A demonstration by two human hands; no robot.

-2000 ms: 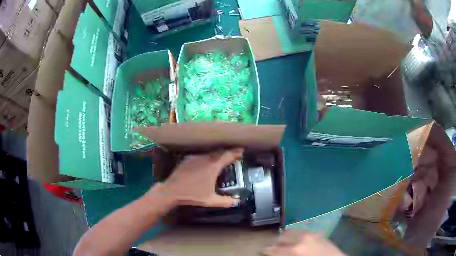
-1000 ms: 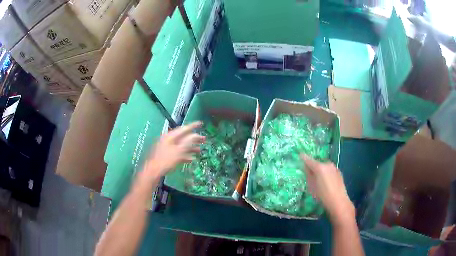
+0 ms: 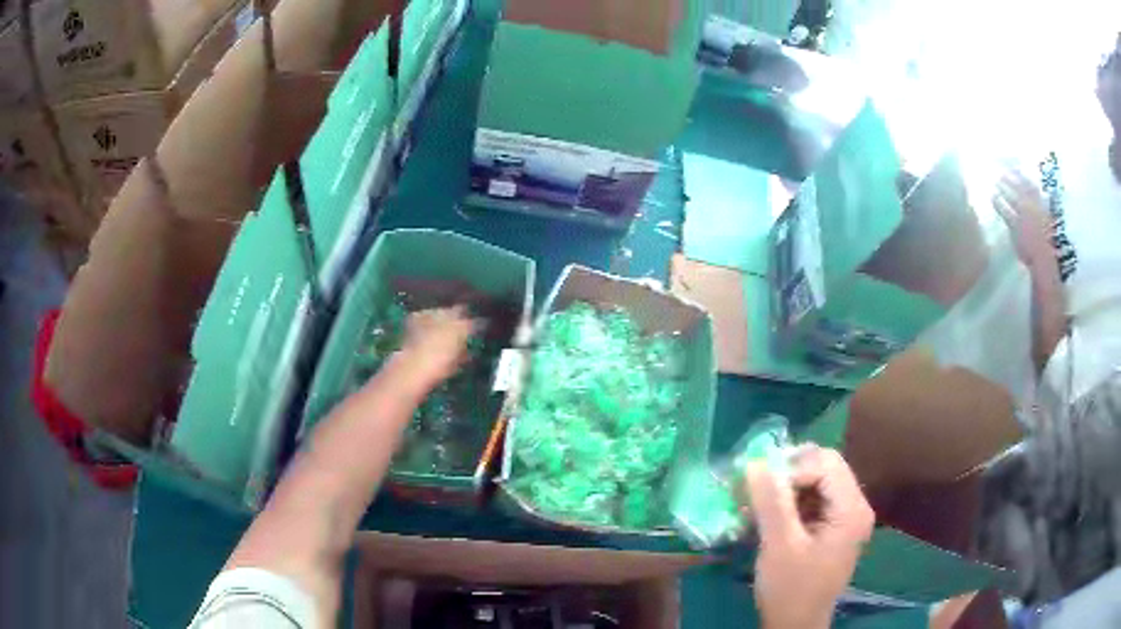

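Observation:
My left hand (image 3: 436, 344) reaches down into the left parts bin (image 3: 449, 256), among small packets with green contents; its fingertips are blurred and I cannot tell if it grips one. My right hand (image 3: 811, 510) pinches a clear packet with green contents (image 3: 713, 501) above the right bin's front right corner. The right parts bin (image 3: 703, 369) is heaped with bright green packets (image 3: 596, 412). An open inner carton (image 3: 516, 555) lies nearest me, cut off by the bottom edge, with dark contents (image 3: 516, 608).
Green retail cartons (image 3: 252, 326) stand in a row at left, another carton (image 3: 578, 92) behind the bins. Open cartons (image 3: 848, 234) stand at right. Sealed shipping cartons (image 3: 105, 74) are stacked at far left. A red stool (image 3: 55, 393) shows at left. Another person's arm (image 3: 1045, 270) is at right.
My left hand has gone down into the left bin. My right hand has risen out of the right bin, moving right and nearer me, with a packet. The view has shifted.

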